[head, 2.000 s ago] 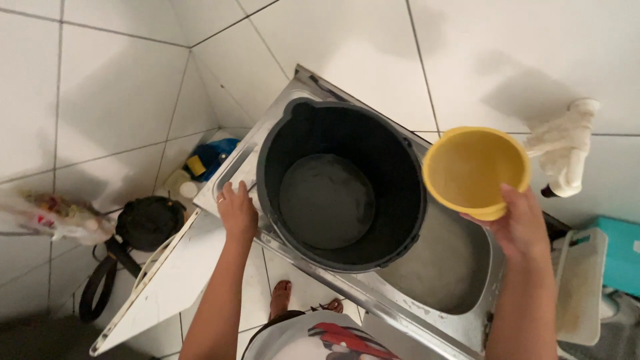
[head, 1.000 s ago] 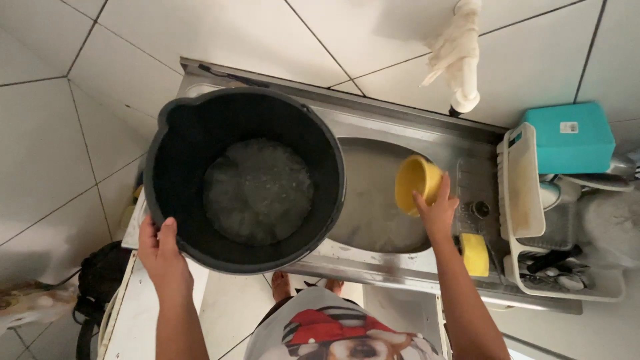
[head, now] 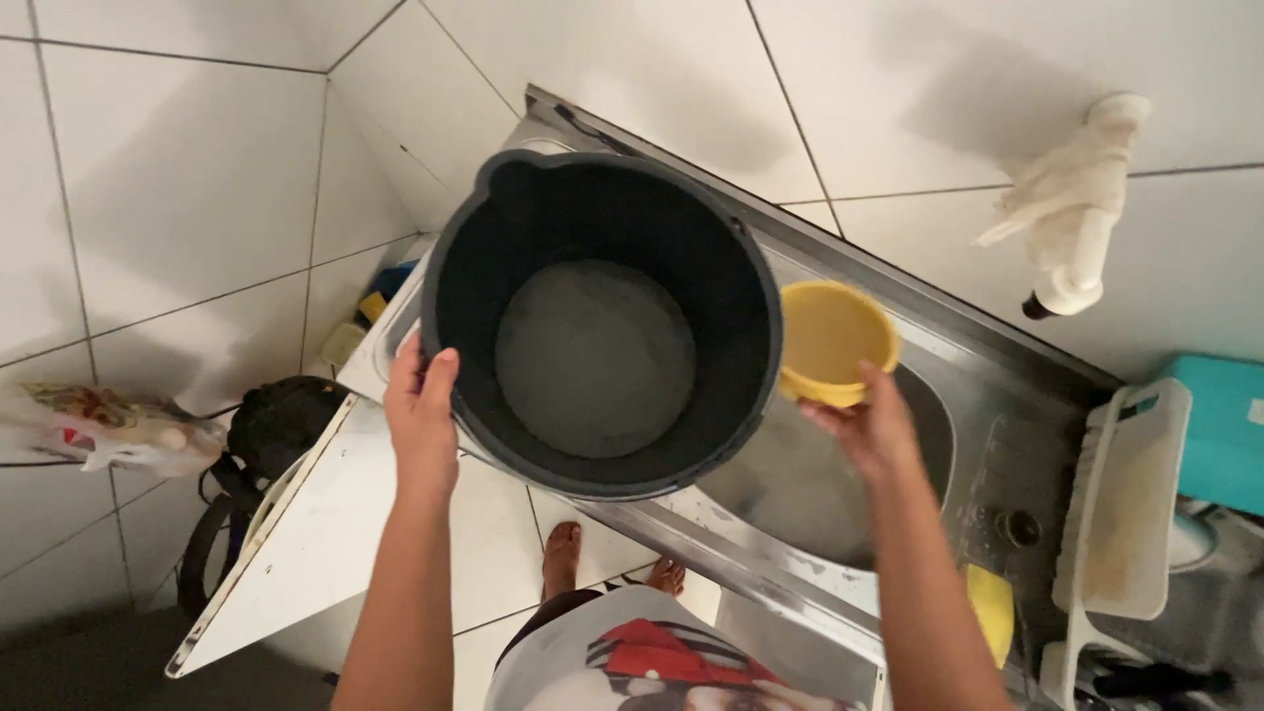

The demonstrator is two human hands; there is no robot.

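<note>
A large black plastic bucket [head: 602, 474] with murky liquid in its bottom stands tilted on the left part of a stainless steel sink counter [head: 770, 563]. My left hand [head: 425, 405] grips the bucket's left rim, thumb over the edge. At the bucket's right side my right hand [head: 864, 415] holds a small yellow plastic bowl [head: 834, 341] by its lower right edge; the bowl contains cloudy liquid. Below the bowl is the sink basin [head: 790, 504], with greyish water in it. Whether bowl and bucket rim touch, I cannot tell.
A cloth-wrapped white tap [head: 1081, 227] sticks out from the tiled wall. On the right are a yellow sponge [head: 990, 614], a white dish rack [head: 1076, 533] and a turquoise box [head: 1220, 434]. An open white cabinet door [head: 296, 543] juts out at lower left, near a hanging plastic bag [head: 128, 434].
The yellow bowl in my right hand has moved from over the basin to beside the bucket's right rim. My left hand stays on the bucket rim. The view has turned.
</note>
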